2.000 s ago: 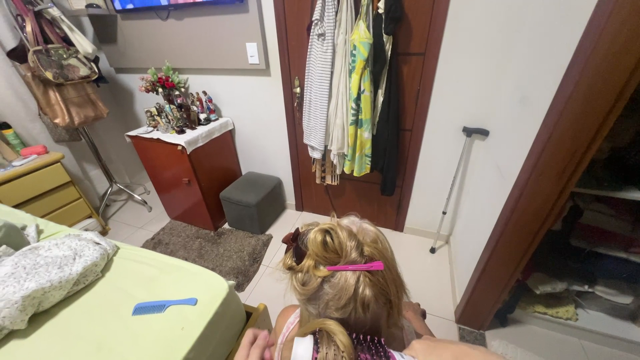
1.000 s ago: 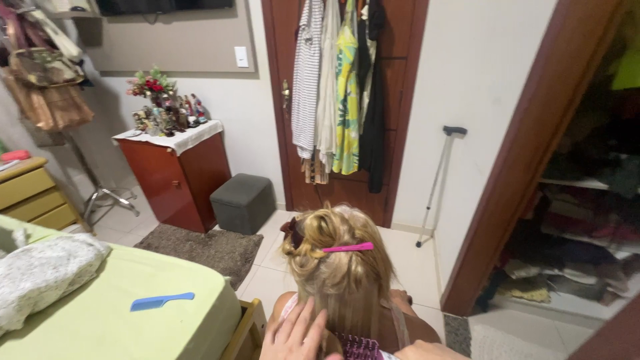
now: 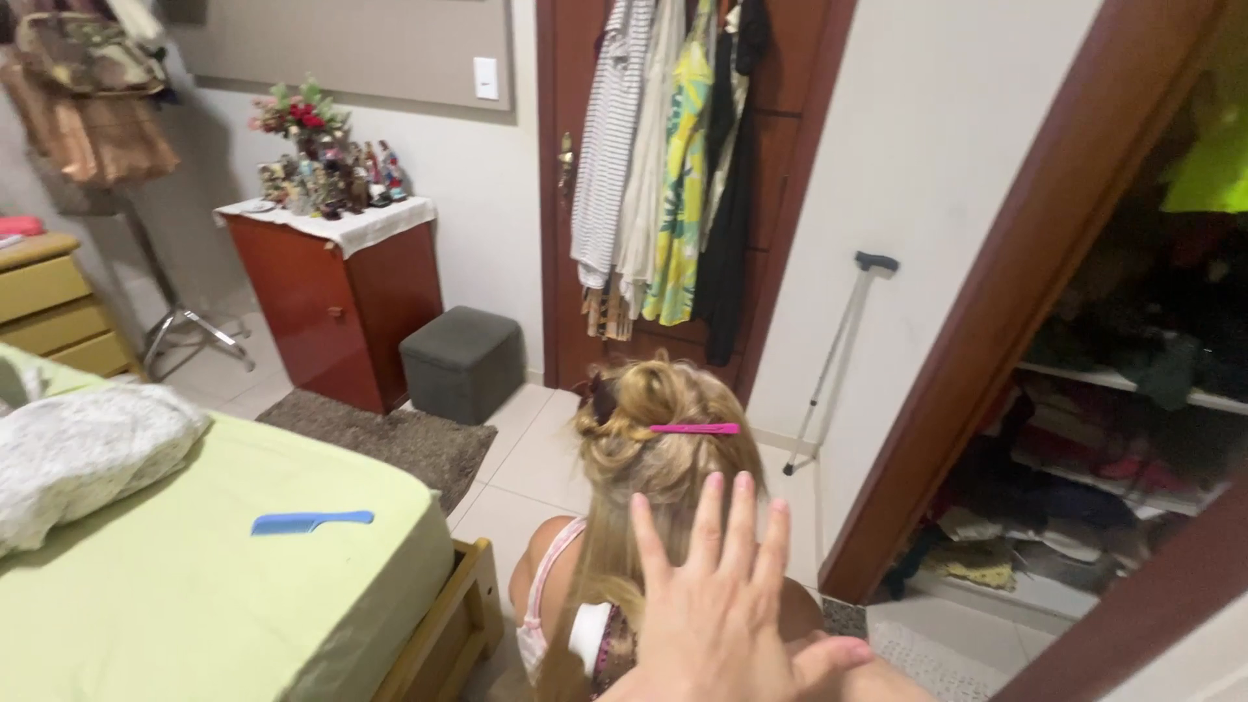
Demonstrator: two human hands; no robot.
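Observation:
Long blond hair (image 3: 673, 487) of a seated person hangs at the lower middle, its upper part gathered up with a pink hair clip (image 3: 694, 429) and a dark claw clip (image 3: 602, 400). My left hand (image 3: 717, 595) is spread over the back of the hair, palm down, fingers apart, holding nothing. A round hairbrush (image 3: 606, 639), white with purple bristles, sits in the lower hair, partly covered by my left hand. At the bottom edge my right hand (image 3: 863, 682) is mostly hidden beneath the left, on the handle side of the brush; its fingers do not show.
A blue comb (image 3: 312, 522) lies on the green-sheeted bed (image 3: 195, 604) beside a patterned pillow (image 3: 88, 453). Ahead are a grey stool (image 3: 463, 366), a red cabinet (image 3: 336, 302) and clothes on a door (image 3: 673, 175). A walking cane (image 3: 829, 361) leans by the open closet (image 3: 1102, 468).
My left hand has come from the left side of the hair to its middle, fingers spread, over the brush. The brush shows less than before.

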